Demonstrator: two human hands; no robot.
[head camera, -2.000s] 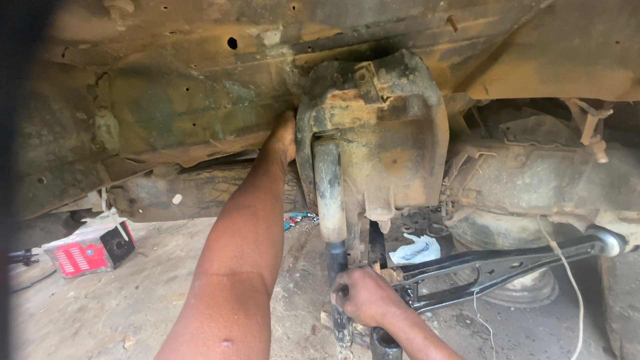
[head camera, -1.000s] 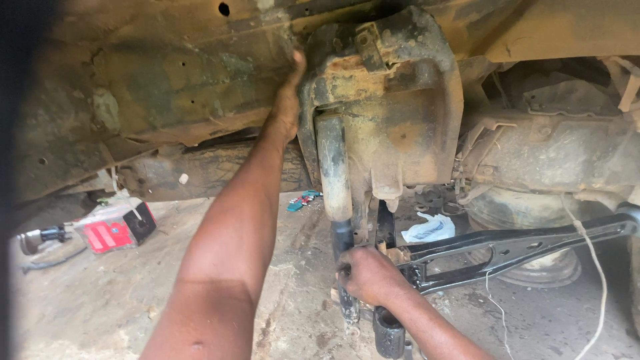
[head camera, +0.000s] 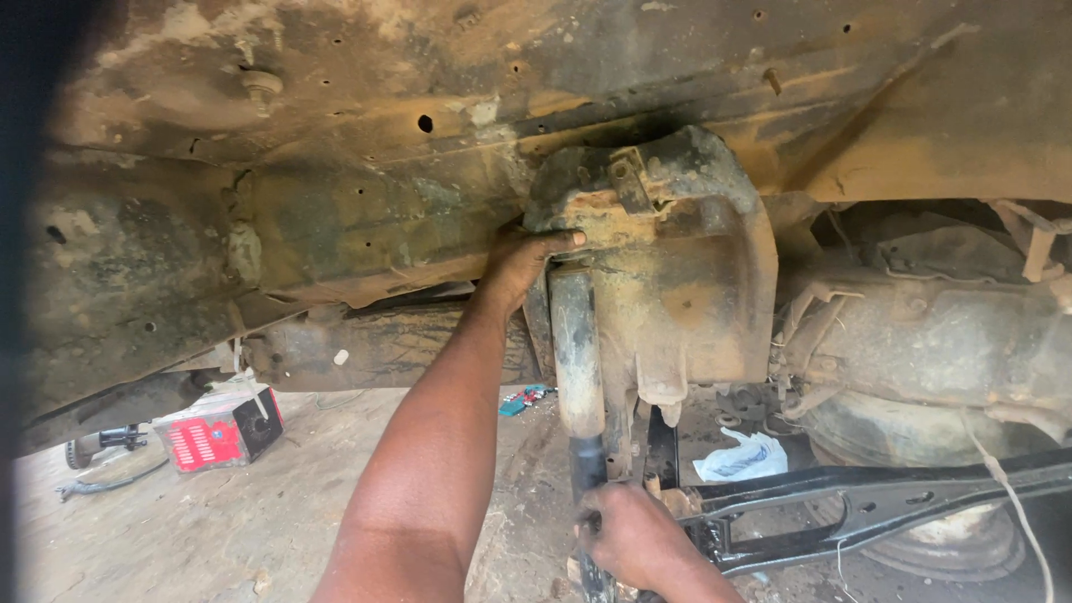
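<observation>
A shock absorber (head camera: 579, 360) hangs nearly upright under a vehicle, its pale upper tube scuffed and its lower part black. My left hand (head camera: 536, 255) is up at the left edge of the rusty metal bracket (head camera: 712, 293), thumb over the edge just above the shock's top; its other fingers are hidden behind. My right hand (head camera: 624, 532) is closed around something at the shock's lower black part; what exactly lies in the fist is hidden. Close beside it on the right, a black suspension arm (head camera: 888, 494) runs off toward the right.
Rusty underbody metal (head camera: 402, 193) spans overhead. A red and black machine (head camera: 219, 429) stands on the concrete floor at left, near a brake disc part (head camera: 79, 450). Behind the shock lie a teal and red item (head camera: 523, 399) and a white plastic bag (head camera: 741, 456). A wheel (head camera: 946, 536) and a hanging cord (head camera: 1013, 502) are at right.
My left hand has shifted onto the bracket's edge, its thumb now lying across it; a second ago it was raised along the left side. My right hand stays at the shock's lower part.
</observation>
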